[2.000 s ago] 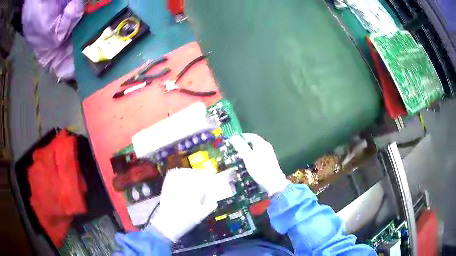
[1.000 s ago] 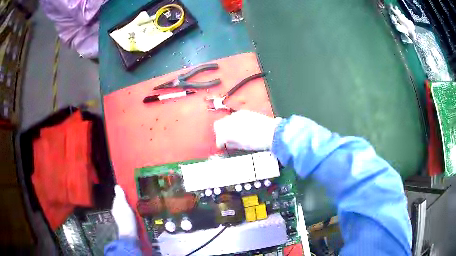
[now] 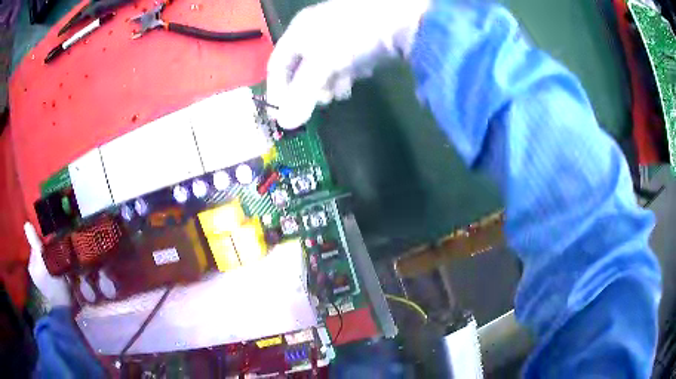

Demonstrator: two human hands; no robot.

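A large green circuit board (image 3: 302, 152) lies component side up in front of me, turned at a slant. It carries white and silver heat sinks (image 3: 148, 163), yellow blocks (image 3: 231, 235), a copper-red coil (image 3: 95, 243) and round silver-topped cans. My left hand (image 3: 49, 275), white-gloved, holds the board's left edge; its fingers are partly hidden. My right hand (image 3: 326, 55), white-gloved, is at the board's far right corner with fingers bent down; whether it pinches anything is hidden. Side cutters (image 3: 159, 22) and a marker pen (image 3: 78, 38) lie beyond the board.
A red mat (image 3: 118, 81) lies under the board on a green bench top (image 3: 452, 215). Dark pliers (image 3: 93, 9) are at the top left. Another green board (image 3: 658, 52) stands at the right edge. Metal rails (image 3: 465, 348) and a yellow wire (image 3: 408, 302) are at the lower right.
The view has moved closer to the board, which now appears turned. My right hand has gone from the mat near the cutters to the board's far right corner. My left hand is now at the board's left edge.
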